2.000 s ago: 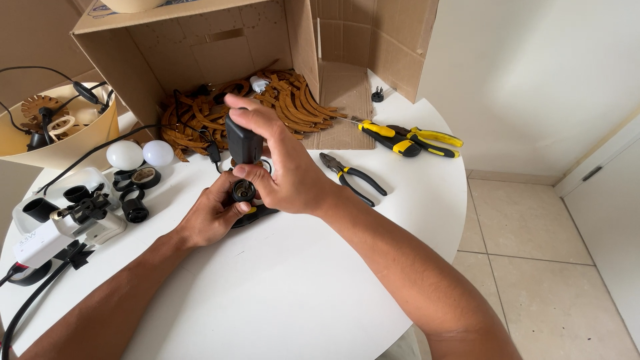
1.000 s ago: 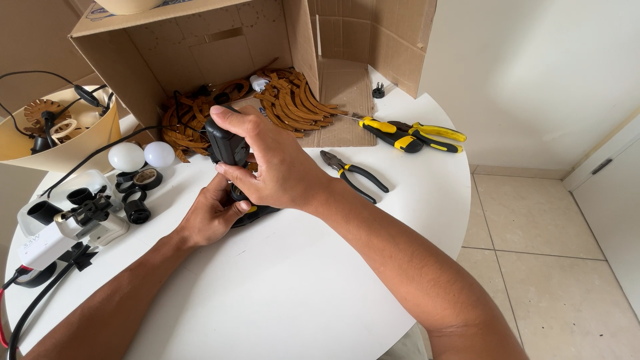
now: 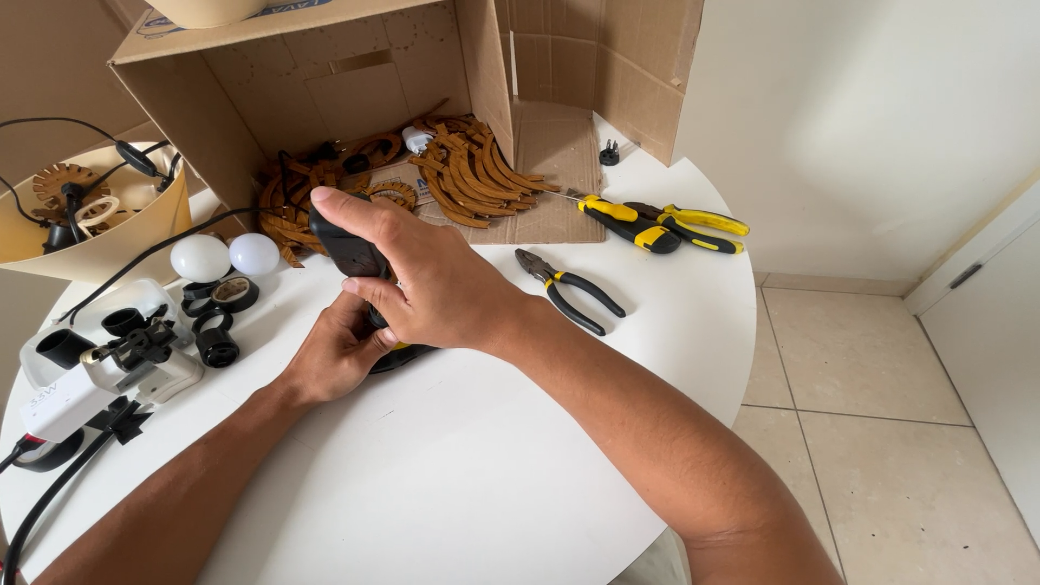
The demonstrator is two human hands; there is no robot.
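My right hand (image 3: 439, 276) grips a black tool handle (image 3: 349, 244), its thumb and fingers wrapped around the upper part. Just below and to the left, my left hand (image 3: 337, 349) closes on a small dark part at the tool's lower end, mostly hidden by the fingers. Under both hands lies a black object with a bit of yellow (image 3: 402, 357) on the white table. To the right rest combination pliers (image 3: 569, 288) with black and yellow handles, their jaws pointing away from me.
A cardboard box (image 3: 487, 81) holds curved brown strips (image 3: 471, 175). Yellow-black tools (image 3: 630, 219) and a black plug (image 3: 609, 153) lie right. At left are bulbs (image 3: 201, 258), black rings (image 3: 236, 294), a white charger (image 3: 69, 402), cables and a cream lampshade (image 3: 106, 244) with parts. The round table's edge (image 3: 751, 325) curves at right.
The black tool handle leans further left than two seconds ago, and my right hand has turned with it. My left hand stays around the lower part.
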